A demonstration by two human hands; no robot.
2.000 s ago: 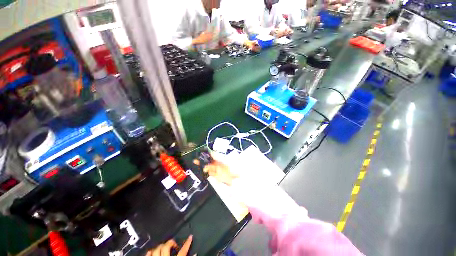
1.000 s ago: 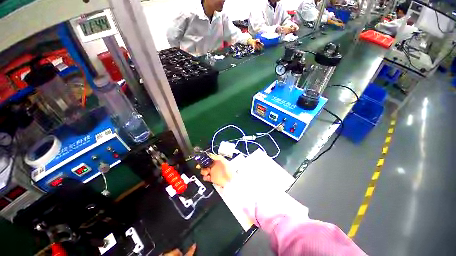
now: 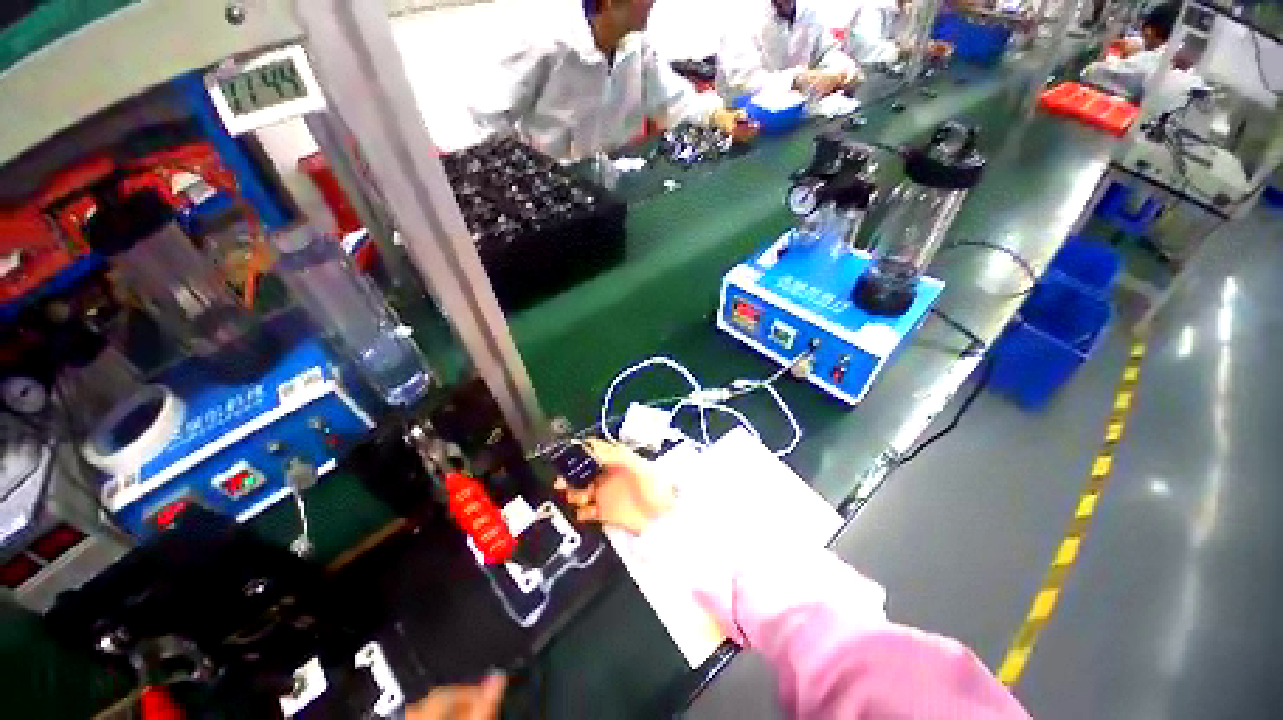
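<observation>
My right hand [image 3: 619, 488] holds a small black watch body [image 3: 574, 464] by its edges, above the bench beside the right fixture. My left hand [image 3: 459, 699] is cut off by the bottom edge and blurred; whether it holds anything cannot be told. The right toggle clamp's red handle [image 3: 481, 518] lies left of a white-outlined nest [image 3: 546, 549]. A second red handle [image 3: 159, 703] and white nest part [image 3: 377, 678] show at the bottom left. White paper sheets [image 3: 767, 528] lie under my right forearm.
A white looped cord [image 3: 656, 369] lies behind the paper. Blue controllers [image 3: 830, 317] [image 3: 232, 436] stand behind and at left. A metal post [image 3: 448, 239] rises behind the fixture, near a black foam tray [image 3: 563, 253]. People in white smocks sit across the bench.
The camera view has shifted slightly. My right hand still holds the watch body near the same place, its dark face now clearer. My left hand remains at the bottom edge, a little farther left in view.
</observation>
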